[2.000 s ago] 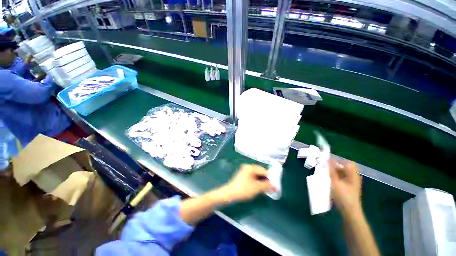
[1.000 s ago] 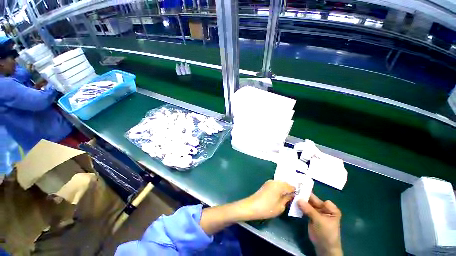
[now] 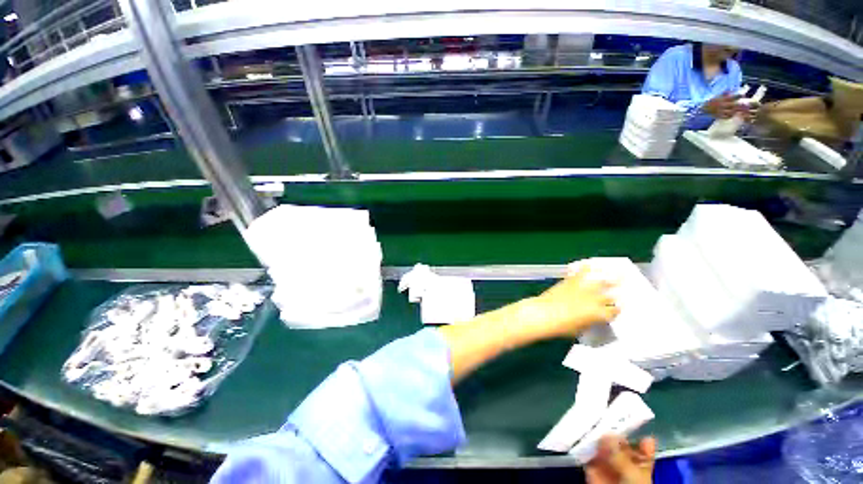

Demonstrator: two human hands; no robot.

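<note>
My left hand (image 3: 589, 301) reaches across to the right and lies on the near left end of a white box (image 3: 648, 317) in the supply stack; whether its fingers grip the box is unclear. My right hand (image 3: 620, 461) is low in the picture, partly cut off by the bottom edge, with its fingers on the end of folded white card inserts (image 3: 615, 423). These strips spread at angles below the stack. More white card pieces (image 3: 447, 299) lie near the far rail. An open clear bag of small white accessories (image 3: 151, 345) lies at left.
A white box stack (image 3: 322, 269) stands by the metal post (image 3: 194, 113). The blue basket (image 3: 33, 284) is at the left edge. Clear plastic-wrapped items (image 3: 837, 326) are at far right. Across the line, a person (image 3: 695, 80) handles white pieces beside stacked boxes (image 3: 652, 127) and brown cartons.
The view has turned right, bringing in the larger supply stack and the person opposite. My left hand has left the card and moved over to the boxes. My right hand stays at the card inserts.
</note>
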